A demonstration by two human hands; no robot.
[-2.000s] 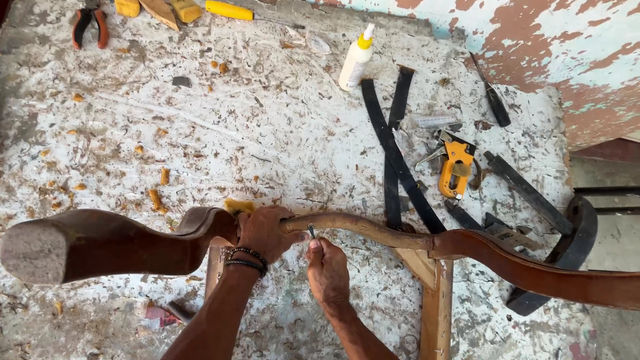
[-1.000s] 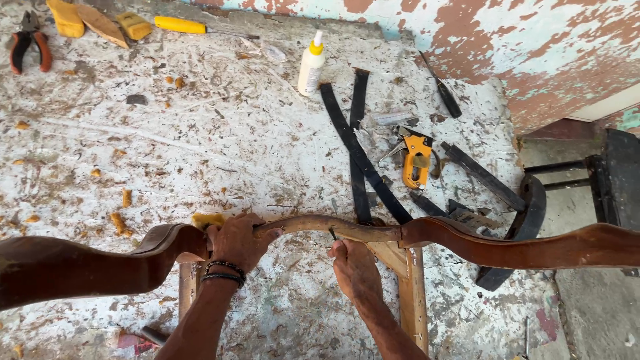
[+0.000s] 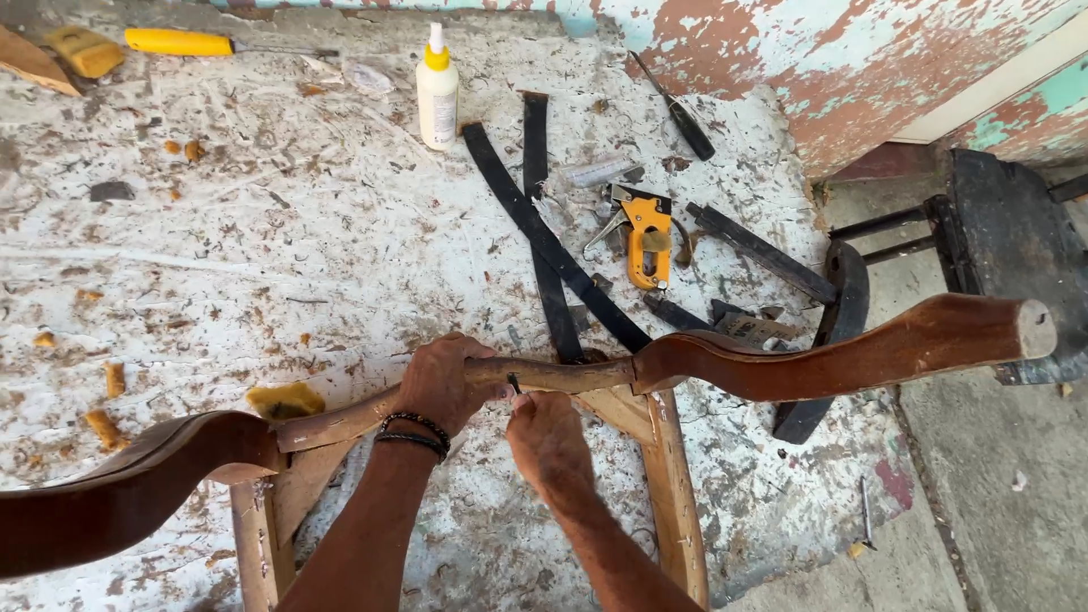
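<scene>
A wooden chair frame lies across the worktable, its curved front rail [image 3: 578, 375] running between two brown carved legs [image 3: 782, 361]. My left hand [image 3: 444, 382], with dark bracelets at the wrist, grips this rail left of its middle. Just to its right, my right hand [image 3: 548, 438] is closed on a small dark tool [image 3: 513, 382], whose tip meets the rail's near edge; the rest of it is hidden in my fingers. Yellow foam [image 3: 286, 399] lies behind the rail, left of my left hand. Bare wooden side rails [image 3: 676, 501] extend toward me.
Beyond the frame lie black straps [image 3: 544, 246], a yellow staple gun [image 3: 649, 242], a white glue bottle [image 3: 438, 93], a dark-handled screwdriver [image 3: 690, 127] and a yellow-handled tool [image 3: 178, 42]. Dark wooden pieces [image 3: 765, 255] lie at the right, beside a black chair [image 3: 1016, 255]. A hammer [image 3: 865, 514] rests near the right edge.
The chair frame has tilted, its right leg now higher and its left leg lower in view. My hands stay close together on the rail. The view has shifted somewhat to the right.
</scene>
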